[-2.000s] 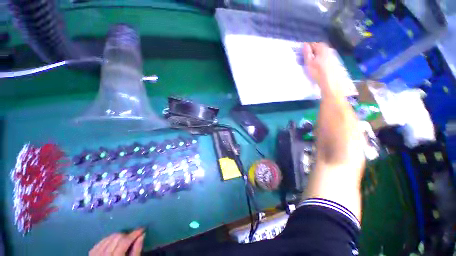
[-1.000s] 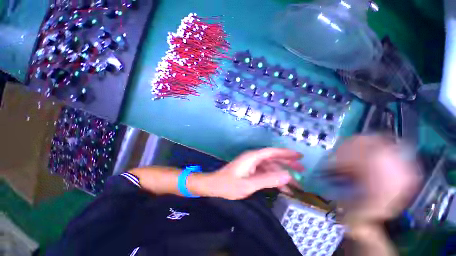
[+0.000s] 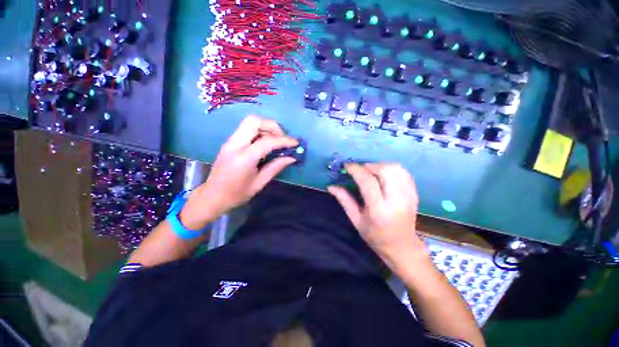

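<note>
My left hand (image 3: 243,161), with a blue wristband, holds a small black module (image 3: 293,150) with a green dot between thumb and fingers, just above the bench's front edge. My right hand (image 3: 381,196) has thumb and fingertips at another small dark module (image 3: 337,166); its fingers partly hide this module, and a firm grip cannot be made out. Rows of black modules (image 3: 407,116) with green dots lie behind my right hand. The front row has bright silver-white parts. A pile of red lead wires (image 3: 254,51) with white ends lies behind my left hand.
A dark tray (image 3: 153,101) with wired modules is at left. Below it are a densely filled tray (image 3: 132,193) and a brown carton (image 3: 51,196). A white tray (image 3: 468,271) sits below the bench edge. A yellow sponge (image 3: 553,154), cables and a green spot (image 3: 448,205) are at right.
My view has shifted. My left hand has moved up to the bench and now holds a module. My right hand, blurred at far right before, is now beside my left hand at a module.
</note>
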